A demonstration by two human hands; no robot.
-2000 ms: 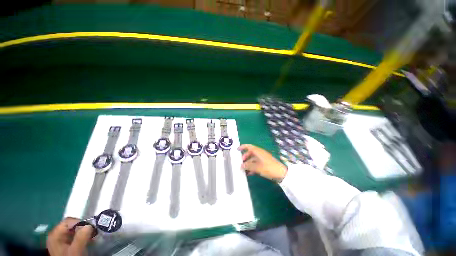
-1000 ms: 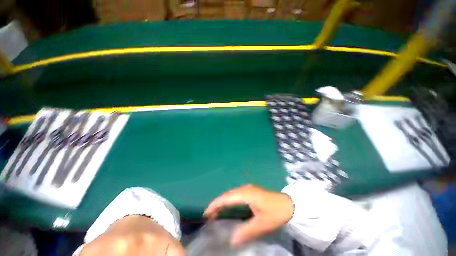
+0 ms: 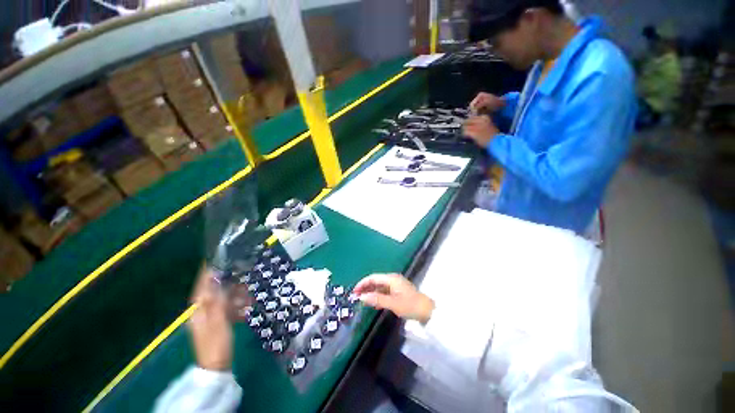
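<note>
Sticker sheets (image 3: 278, 302) with rows of black discs lie in a pile on the green bench. My right hand (image 3: 396, 296) is at the right edge of a clear-backed sheet (image 3: 316, 345), its fingertips pinching that edge. My left hand (image 3: 213, 323) is blurred at the pile's left side, its fingers closed on a clear plastic sheet (image 3: 232, 211) that stands up above it. Dark blurred shapes show at the lower part of this plastic. A white scrap (image 3: 310, 284) lies on the pile.
A small white box (image 3: 309, 242) with round items stands behind the pile. Beyond it, white paper (image 3: 377, 208) bears several grey-strapped watches (image 3: 417, 168). A black tray (image 3: 427, 133) heaped with watches is farther off. A person in blue (image 3: 556, 129) works there. Yellow posts (image 3: 320, 137) edge the bench.
The view has turned right, and the paper with watches on the left is out of view. My left hand has moved to the sticker pile; my right hand has moved onto a sheet's edge.
</note>
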